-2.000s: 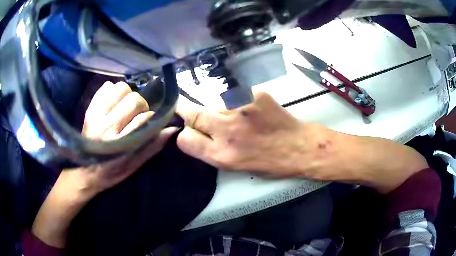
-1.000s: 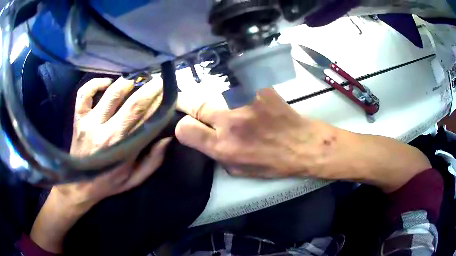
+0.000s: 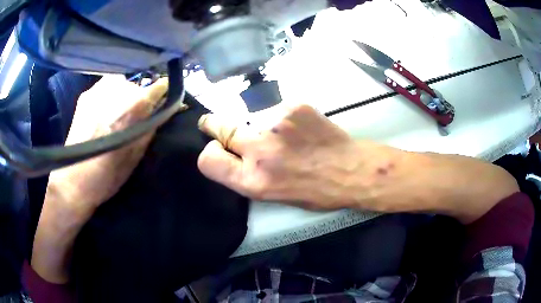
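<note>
The black cloth (image 3: 178, 195) lies at left on the table and hangs towards the lap. My left hand (image 3: 113, 124) lies along its left side, fingers reaching under the machine head (image 3: 113, 38). A curved shiny bar (image 3: 95, 151) crosses in front of this hand and glare blurs its fingers, so its grip is unclear. My right hand (image 3: 279, 154) is at the cloth's right edge, thumb and forefinger closed on it, other fingers curled. The needle area is mostly hidden by the head and bar.
A pale cylinder under a dark knob (image 3: 231, 47) looms above the hands. Red-handled snips (image 3: 415, 94) lie on the white table (image 3: 474, 112), across its dark seam line. A ruler strip runs along the front edge. A dark purple piece (image 3: 477, 18) is at the upper right.
The view has shifted, and the machine head and knob appear further left. My left hand's spread fingers have drawn together. The cloth between the hands shows more. The snips still lie on the table.
</note>
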